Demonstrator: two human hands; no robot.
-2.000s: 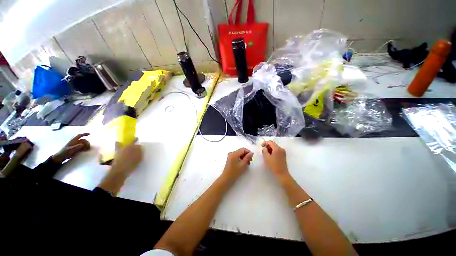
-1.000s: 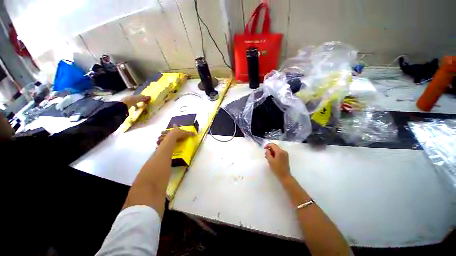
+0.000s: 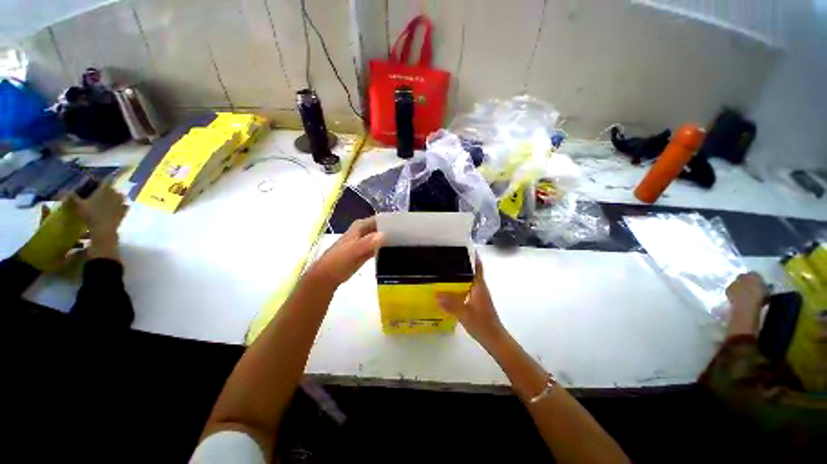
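A yellow carton with a black top band [image 3: 415,304] stands upright on the white table in front of me. Its pale inner flap [image 3: 426,228] stands up at the back. My left hand [image 3: 352,252] holds the carton's upper left side near the flap. My right hand [image 3: 470,304] grips its right side, with fingertips on the yellow front. The open clear plastic bag with dark contents [image 3: 435,186] lies directly behind the carton, partly hidden by the flap.
A yellow strip [image 3: 288,304] divides the tables at left. Flat yellow blanks [image 3: 195,163] lie beyond it. Clear flat bags [image 3: 686,254] lie at right, beside a neighbour's hand [image 3: 745,294]. Another person's hand [image 3: 102,213] holds a box at far left. An orange bottle [image 3: 669,163] stands behind.
The yellow carton has come from the divider to the table in front of me. My right hand has left the clear bag's edge and now holds the carton too. The view has turned right.
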